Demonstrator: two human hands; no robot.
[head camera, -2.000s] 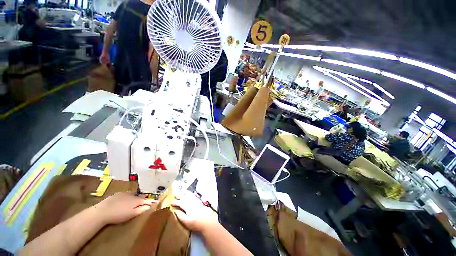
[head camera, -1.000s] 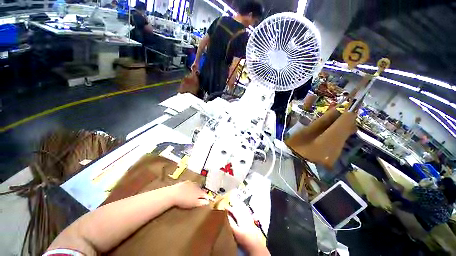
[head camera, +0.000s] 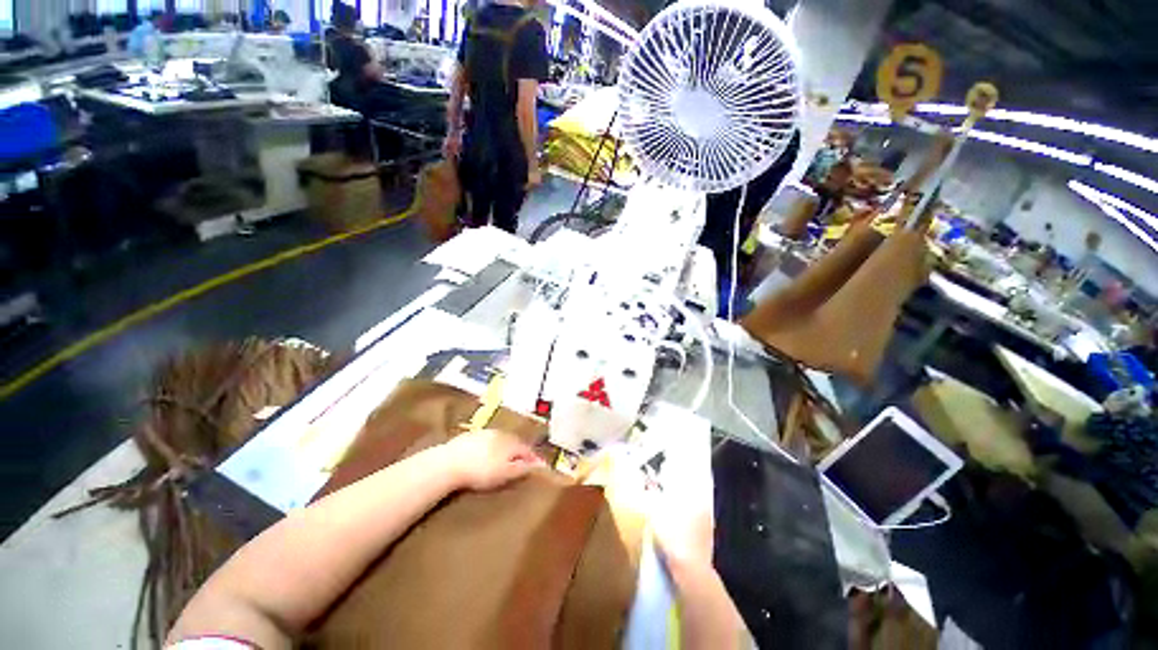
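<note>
The brown bag body (head camera: 464, 565) lies under the head of the pattern sewing machine (head camera: 594, 404), with a darker brown band on its right part. My left hand (head camera: 495, 460) is on the bag's upper edge just left of the needle area, its fingertips at the fabric; the needle and clamp are mostly hidden. My right hand (head camera: 676, 527) is at the right edge of the bag, blurred and washed out by bright light, so its fingers cannot be made out. A pale strip shows beside it. Yellow guide tape (head camera: 488, 401) lies left of the machine head.
A bundle of brown handle straps (head camera: 203, 444) hangs at the left. A white fan (head camera: 706, 108) stands behind the machine. A brown sample bag (head camera: 845, 305) hangs at the right above a tablet-like control screen (head camera: 891, 465). A person (head camera: 498, 108) stands beyond the machine.
My right hand has moved down and right, away from the needle area. My left hand stays on the bag. The person behind has moved left, and more of the darker band shows.
</note>
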